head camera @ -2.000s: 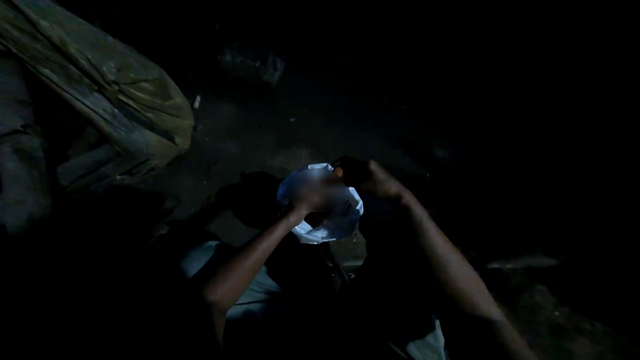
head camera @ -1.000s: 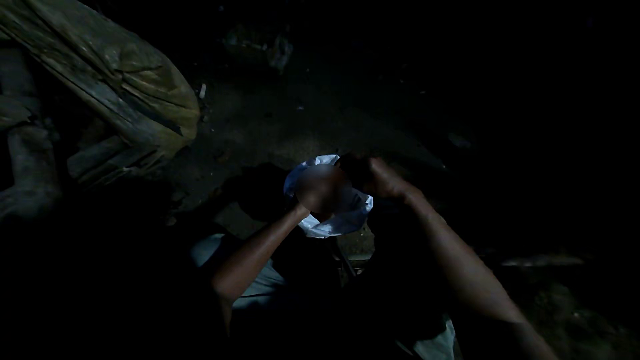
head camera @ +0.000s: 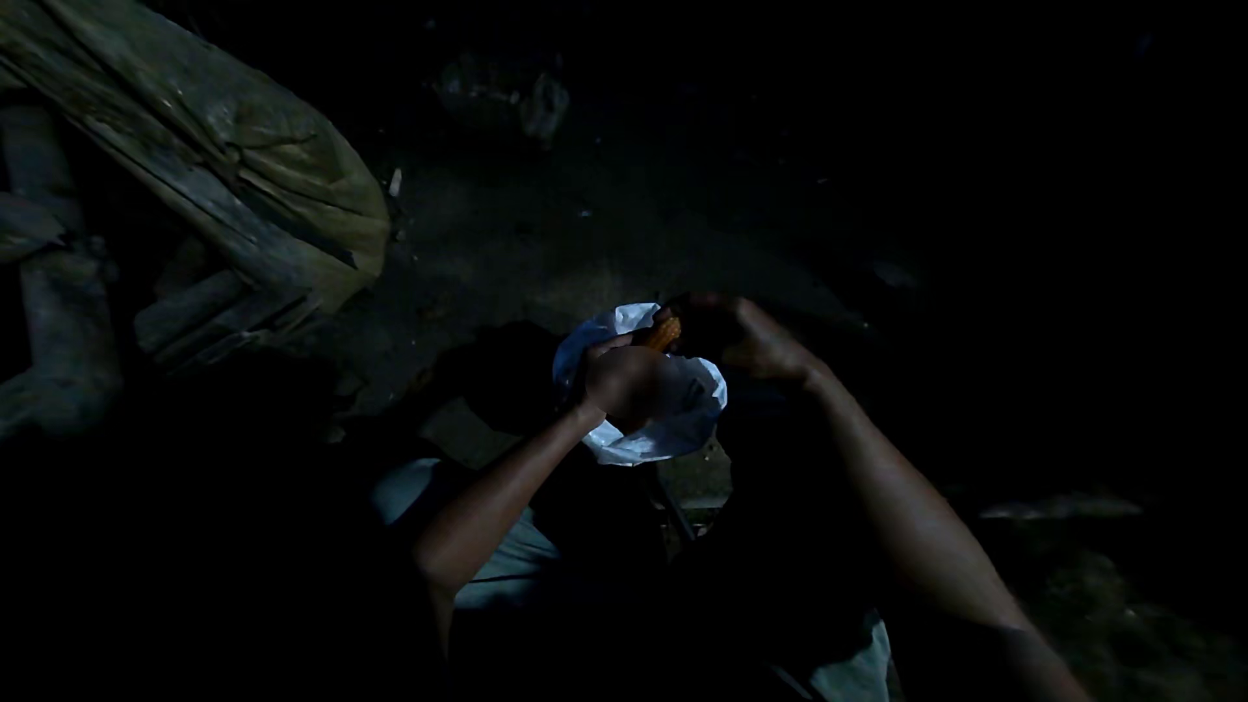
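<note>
A pale plastic bag or lined container with a crumpled rim lies open between my forearms, near the middle of the view. My left hand is over its opening, partly blurred. An orange, bumpy piece that looks like a corn cob sticks up at the bag's upper edge, between my two hands. My right hand is bent toward it from the right, its fingers deep in shadow. Which hand bears the cob cannot be told for sure.
A folded tarp or sheet covers something at the upper left, with logs beside and below it. A dim bulky object stands on the dark ground farther off. My clothed legs are below.
The orange cob shows more plainly above my left hand than one second ago. Both hands have stayed at the bag.
</note>
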